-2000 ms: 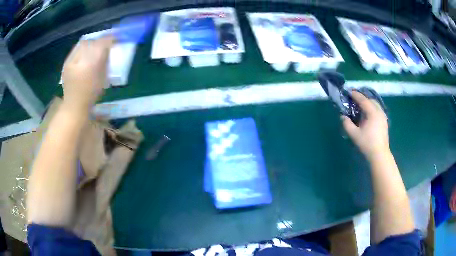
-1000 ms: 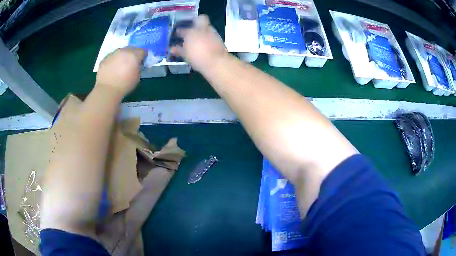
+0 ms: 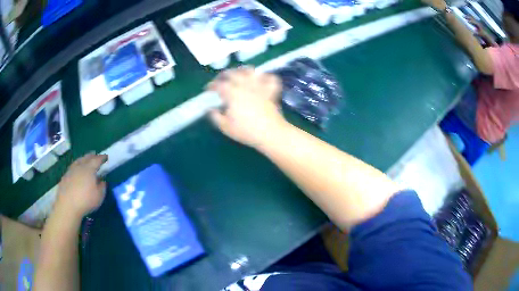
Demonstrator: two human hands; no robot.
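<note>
My left hand is above the bench's left side by the white rail, blurred, with fingers apart and nothing visible in it. My right hand is over the rail near the middle, blurred, with spread fingers and nothing visible in its grasp. A clump of bagged black parts lies just right of my right hand; whether they touch is unclear. A blue card stack lies on the green bench between my arms. White trays with blue cards and black parts stand on the green conveyor beyond the rail.
Brown cardboard is at the far left, partly behind my left arm. A small dark object lies beside that arm. An open carton with rows of bagged black parts is at lower right. Another person in a pink sleeve reaches over the bench's far end.
The view has turned right. Both hands have left the tray they were touching, and my arms have moved apart. My right hand is now beside the black parts.
</note>
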